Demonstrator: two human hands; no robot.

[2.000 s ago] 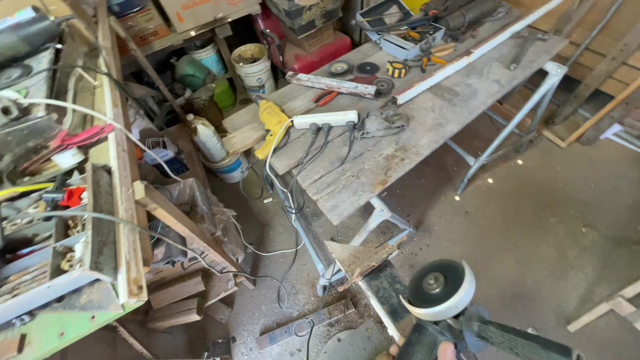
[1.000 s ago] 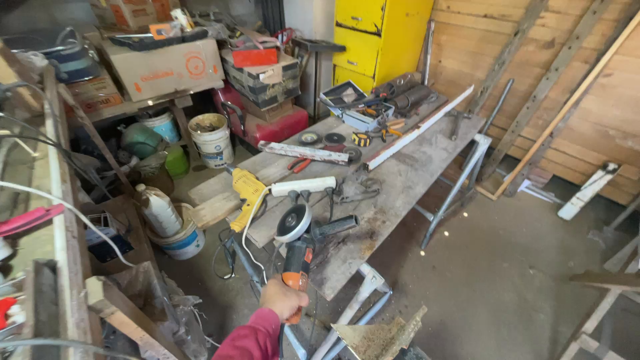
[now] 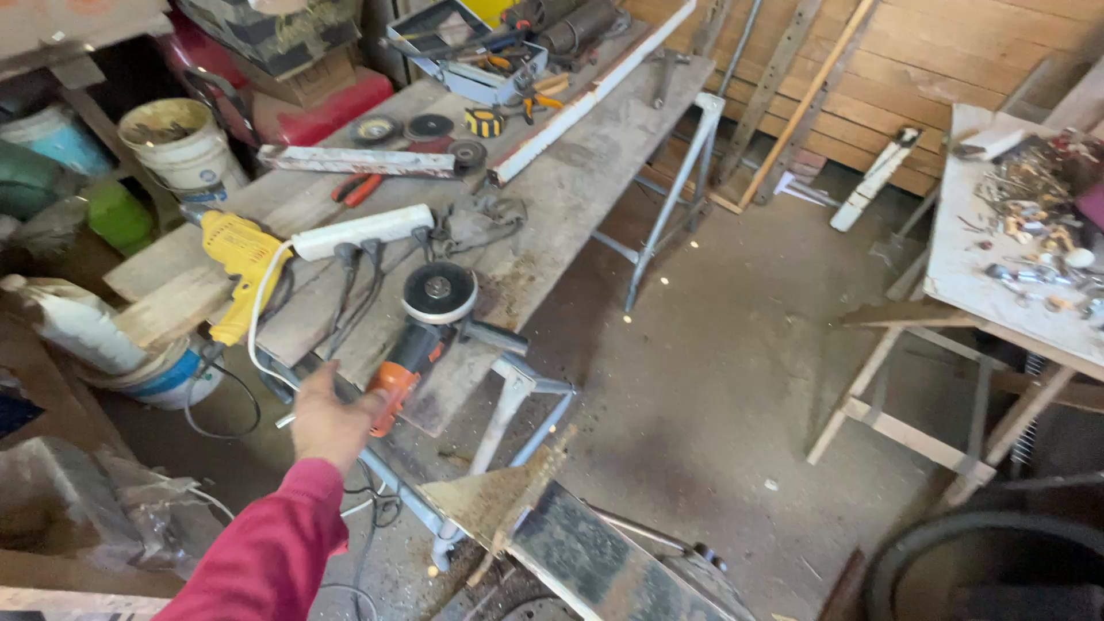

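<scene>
An angle grinder (image 3: 410, 362) with a black and orange body lies at the near end of the plank bench (image 3: 561, 185), its disc and pale guard upward and its side handle pointing right. My left hand (image 3: 332, 418), in a red sleeve, is at the orange rear end, fingers spread; its right-side digit touches or nearly touches the body. Left of the grinder are a white power strip (image 3: 362, 231) with black plugs in it and a yellow drill (image 3: 241, 267). Loose discs (image 3: 429, 127), a tape measure (image 3: 484, 122) and red-handled pliers (image 3: 356, 188) lie farther back. My right hand is out of view.
Cords hang off the bench's near end beside a metal trestle leg (image 3: 500, 414). A long white-painted metal bar (image 3: 595, 90) lies along the bench. Buckets (image 3: 181, 142) stand at left. At right is a table (image 3: 957, 233) heaped with hardware; a board (image 3: 604, 552) is low in front.
The grinder, held up at the lower part of the view two seconds ago and still gripped over the bench end one second ago, now rests on the planks. My left hand's fingers have spread.
</scene>
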